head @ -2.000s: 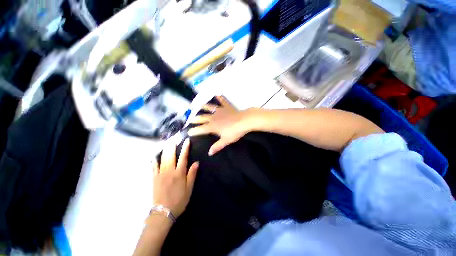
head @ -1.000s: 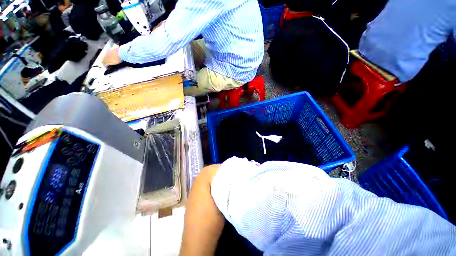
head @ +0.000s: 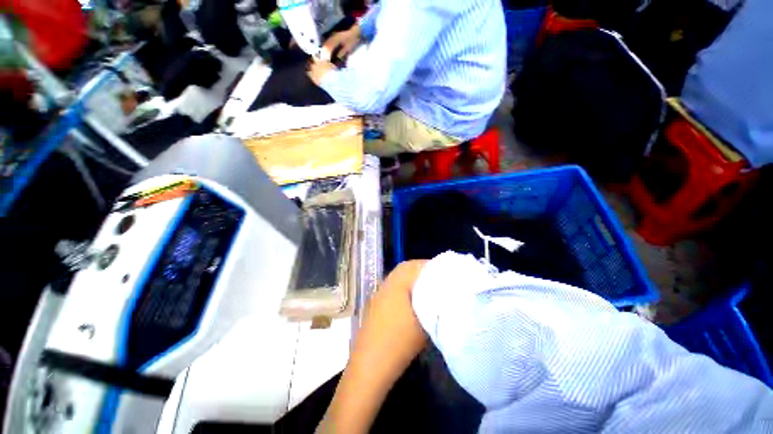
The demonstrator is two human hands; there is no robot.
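Observation:
The white sewing machine [head: 216,314] with its dark control panel [head: 182,271] stands at the left. Black fabric [head: 309,413] lies at the bottom edge, beside and partly behind my right forearm. My right forearm and striped sleeve come in from the lower right, but my right hand is cut off by the bottom edge. My left hand is out of the picture. The needle area is also out of view.
A tray with clear-wrapped dark contents [head: 322,254] lies right of the machine. A yellow-brown board [head: 309,151] is beyond it. A blue crate [head: 525,180] holds black pieces with a white tie [head: 500,242]. A person sits sewing ahead; red stools [head: 678,182] stand around.
My view first swung from the needle area to the right, so both hands left it. Since then it has turned slightly back, showing more of the machine and black fabric at the bottom.

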